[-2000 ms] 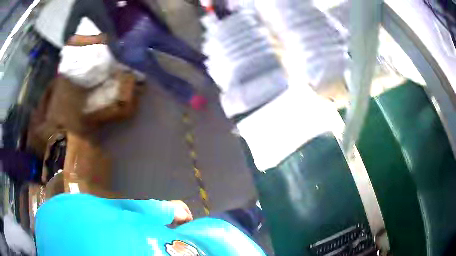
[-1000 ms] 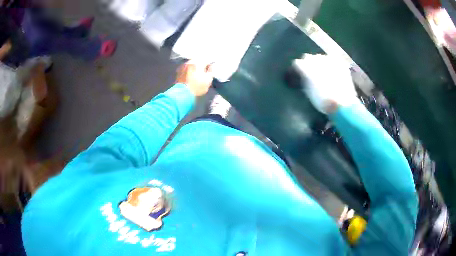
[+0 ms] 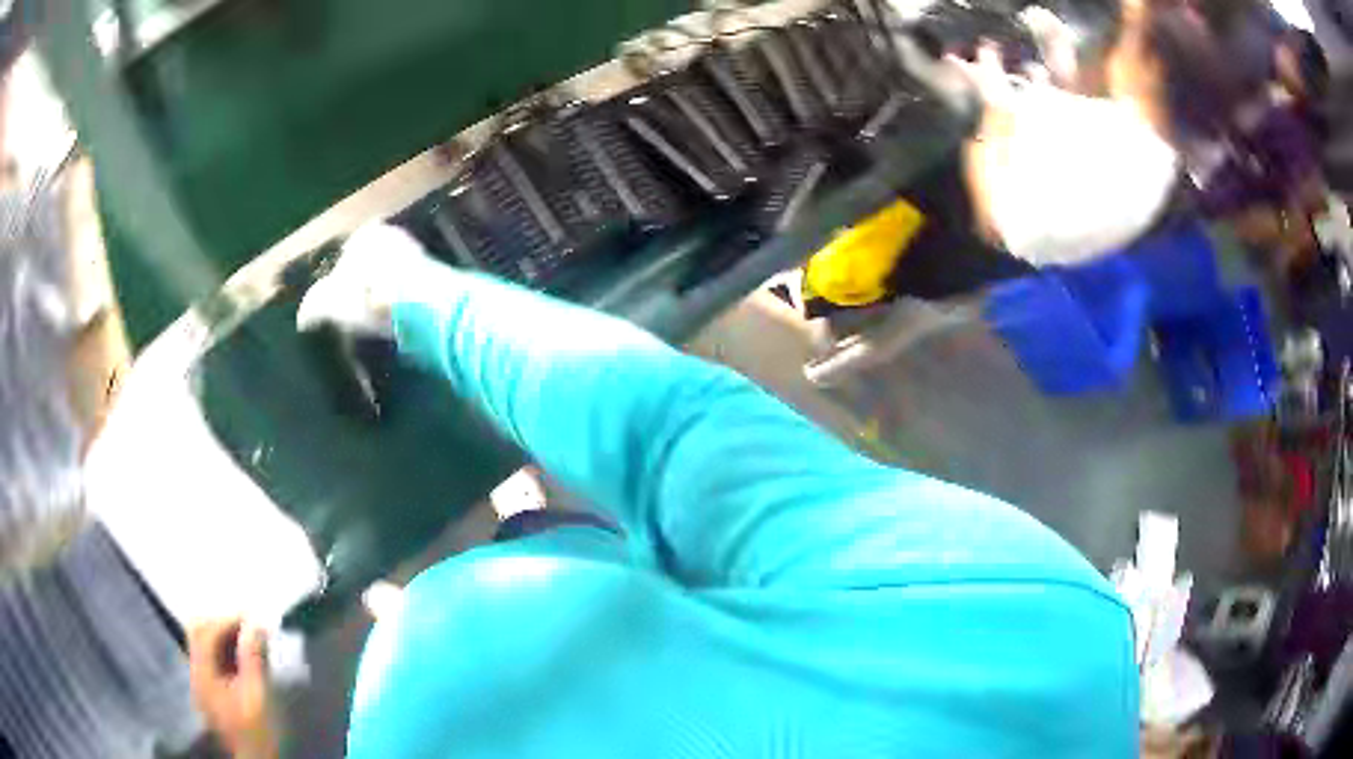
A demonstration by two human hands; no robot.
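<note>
My right hand [image 3: 364, 282], in a white glove, is over the dark green surface [image 3: 371, 467]. It appears closed on a slim black unit [image 3: 359, 374] that points down from it; the grip is blurred. My bare left hand [image 3: 233, 694] is at the lower left, at the near corner of the white stack of bags [image 3: 201, 497]. A small pale piece [image 3: 285, 655] shows beside its fingers; whether they pinch a bag is unclear. Several black units [image 3: 608, 166] lie in a dense row to the right of my right hand.
A pale metal rail [image 3: 349, 223] runs behind the units. Grey-white bagged units [image 3: 74, 638] lie at the far left. A yellow item [image 3: 864, 255], blue bins [image 3: 1076, 319] and another worker's white-covered part [image 3: 1068, 171] are at the right. Grey floor shows below them.
The view has swung right, bringing the row of black units and the blue bins into sight. Both hands, out on the surface a second ago, now appear farther left in the picture.
</note>
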